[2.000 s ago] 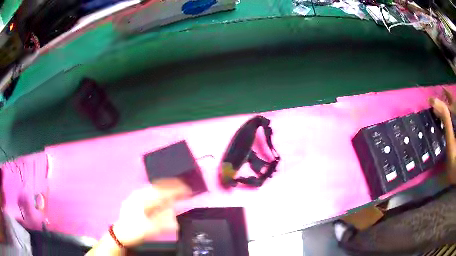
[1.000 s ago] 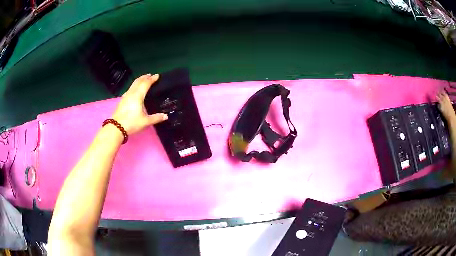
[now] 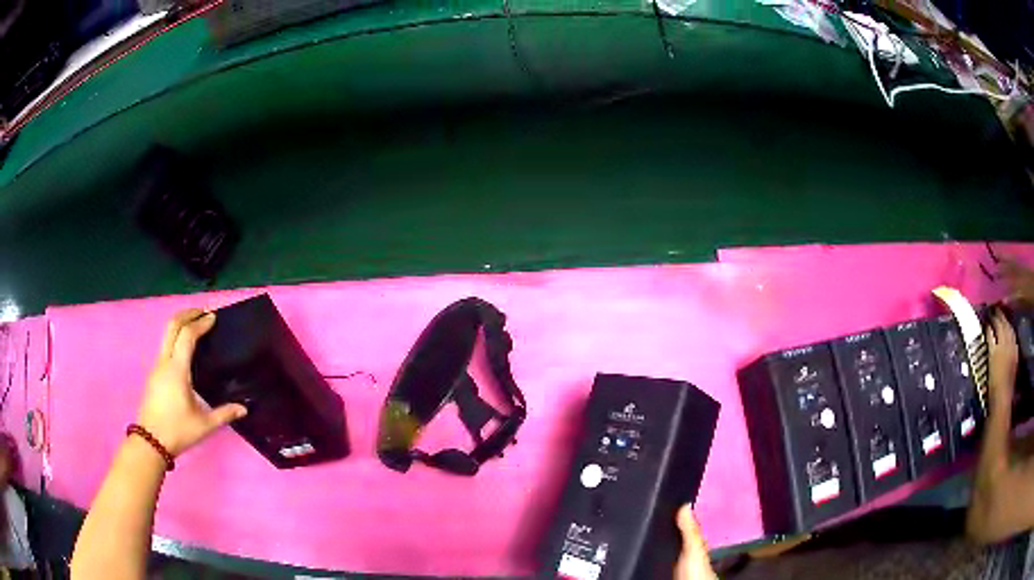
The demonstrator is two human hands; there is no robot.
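My left hand [image 3: 187, 391] grips the upper left side of a black speaker [image 3: 272, 385] lying on the pink sheet, its printed face with a white label showing. My right hand [image 3: 692, 549], mostly cut off by the bottom edge, holds a second black speaker [image 3: 635, 476] by its right side. That speaker's printed face shows a round white spot and a white label. A black head strap [image 3: 437, 380] lies on the pink sheet between the two speakers.
Several black speakers [image 3: 803, 436] stand in a row at the right. Another person's hand and forearm [image 3: 998, 453] are beside them. A dark object [image 3: 187, 215] lies on the green surface [image 3: 454, 170] at upper left. Wires and a white cable [image 3: 907, 88] are at upper right.
My right hand has come into view, and its speaker has moved up from the bottom edge over the pink sheet. My left hand still holds its speaker, now turned slightly. The view has shifted.
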